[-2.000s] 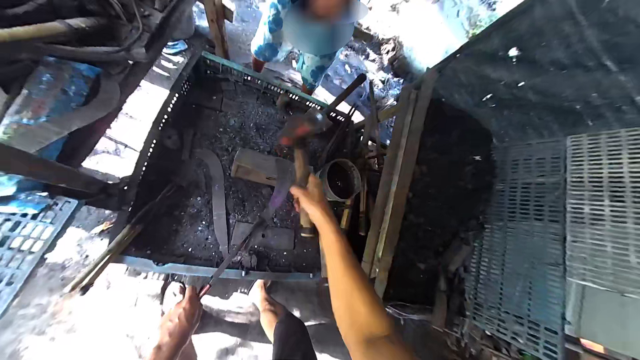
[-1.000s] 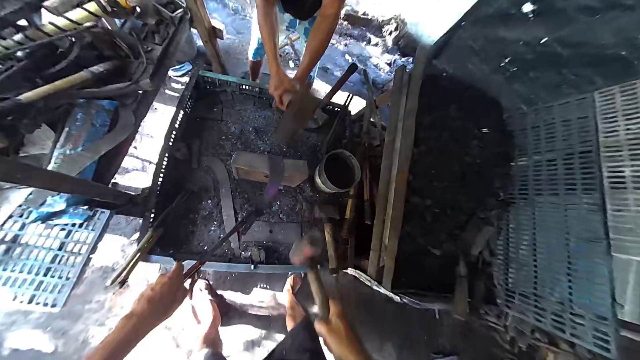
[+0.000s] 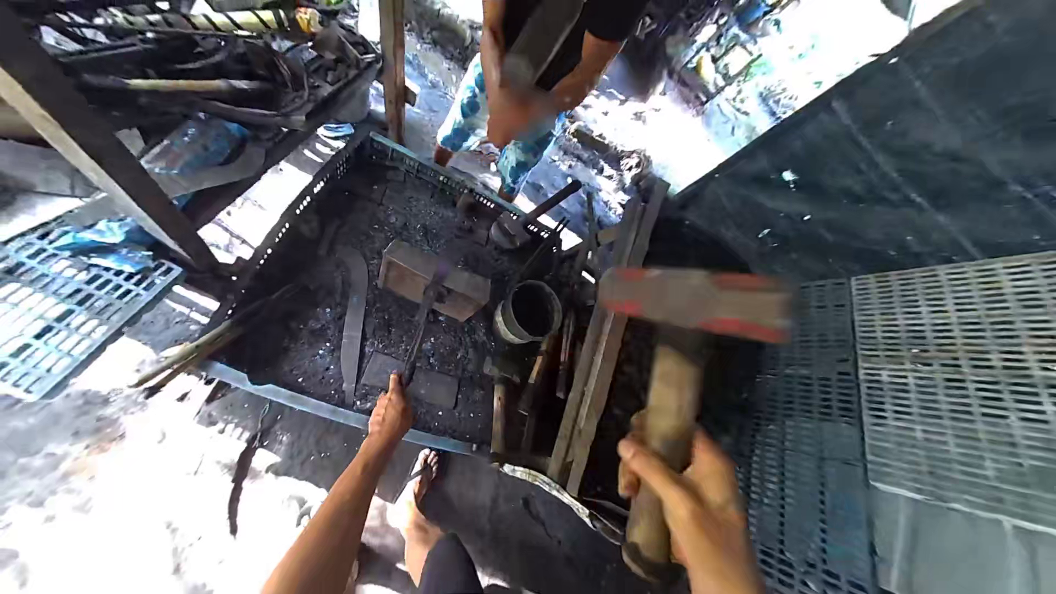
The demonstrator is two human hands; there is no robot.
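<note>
My right hand grips the wooden handle of a sledgehammer, its red-marked steel head raised at the right and blurred. Low over the near edge of a tray of dark grit, my left hand is closed on a thin dark metal rod or tongs. The far end of that tool lies over a rectangular anvil block, where a small purplish piece shows; the exact contact is unclear. A curved flat blade lies left of the block, and a flat metal plate lies nearer me.
Across the tray, a co-worker's hands hold up a blurred hammer. A bucket stands right of the block, near spare hammers and wooden planks. A post leans at left; plastic grates stand at right.
My right hand and hammer have risen from the tray's near edge to the right. The co-worker's hammer has gone up from near the block. My left hand keeps its hold on the tool.
</note>
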